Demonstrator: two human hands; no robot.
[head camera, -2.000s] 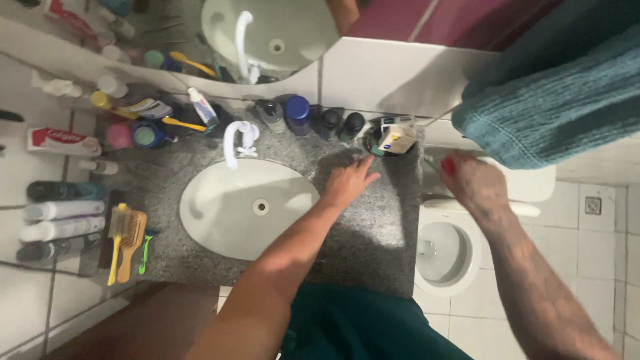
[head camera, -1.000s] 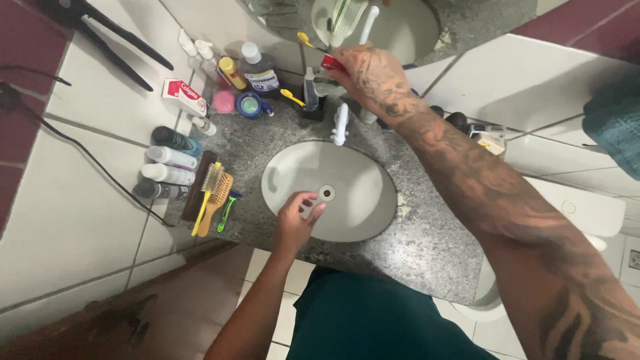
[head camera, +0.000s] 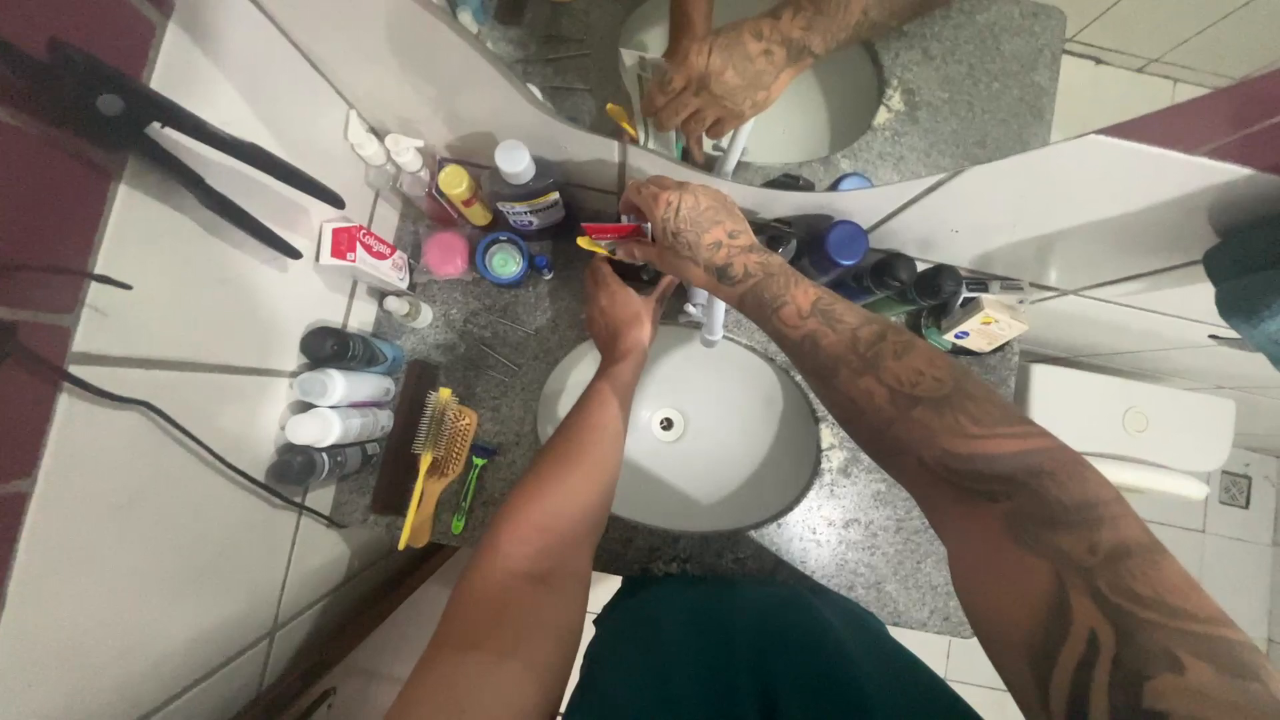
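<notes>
Behind the white tap (head camera: 712, 320), both hands meet at a dark toothbrush cup (head camera: 635, 270) near the mirror. My left hand (head camera: 622, 310) is around the cup's near side, its fingertips partly hidden. My tattooed right hand (head camera: 695, 235) comes over the top with its fingers closed on a red and white tube (head camera: 612, 231), which looks like a toothpaste tube. The yellow head of a toothbrush (head camera: 594, 245) sticks out just below the tube. The white oval sink (head camera: 700, 480) lies under my forearms. The mirror (head camera: 960, 90) shows both hands and the tube.
Left of the cup stand a mouthwash bottle (head camera: 530, 195), a pink round container (head camera: 446, 254) and a Colgate box (head camera: 365, 255). Hairbrushes (head camera: 440, 470), a green razor (head camera: 468, 490) and several bottles (head camera: 345, 425) lie at the left. Dark bottles (head camera: 890, 275) and a small box (head camera: 985, 325) stand right.
My left hand has moved from inside the sink up to the dark cup. My right hand, with the red item, has come lower to the cup, beside the left hand.
</notes>
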